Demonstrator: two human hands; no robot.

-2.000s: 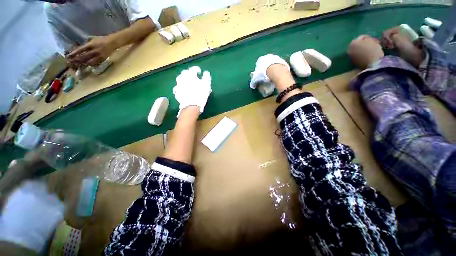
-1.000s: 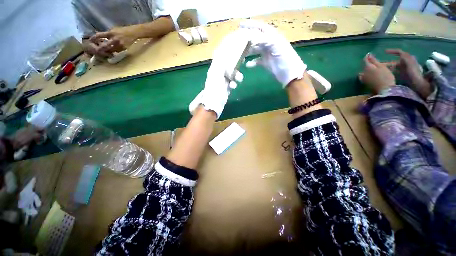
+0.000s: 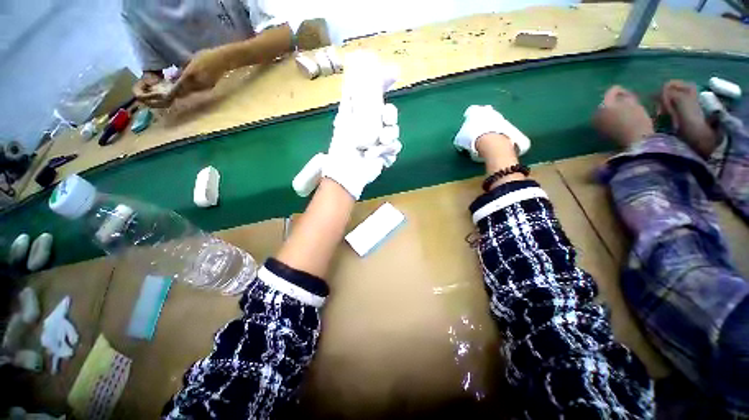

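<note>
White oblong workpieces lie on the green belt (image 3: 255, 168): one (image 3: 207, 187) at left, one (image 3: 310, 174) beside my left wrist. My left hand (image 3: 365, 135), in a white glove, is raised over the belt, its fingers curled around a bright white oblong workpiece (image 3: 361, 78); glare blurs its outline. My right hand (image 3: 486, 131), gloved, is low on the belt over another workpiece (image 3: 519, 141) that shows at its right side; its fingertips are hidden. A white block with a teal edge (image 3: 375, 229) lies on the cardboard (image 3: 386, 320).
A clear bottle (image 3: 156, 238) and a teal pad (image 3: 150, 307) are at left, with a spare glove (image 3: 59, 335) and yellowish sheet (image 3: 98, 379). Another person's hands (image 3: 176, 84) are across the belt. A neighbour's hands (image 3: 649, 115) are over the belt at right.
My hands, together around a workpiece a second ago, are now apart. My right hand has moved down to the belt workpiece at right. A workpiece now shows on the belt left of my left hand.
</note>
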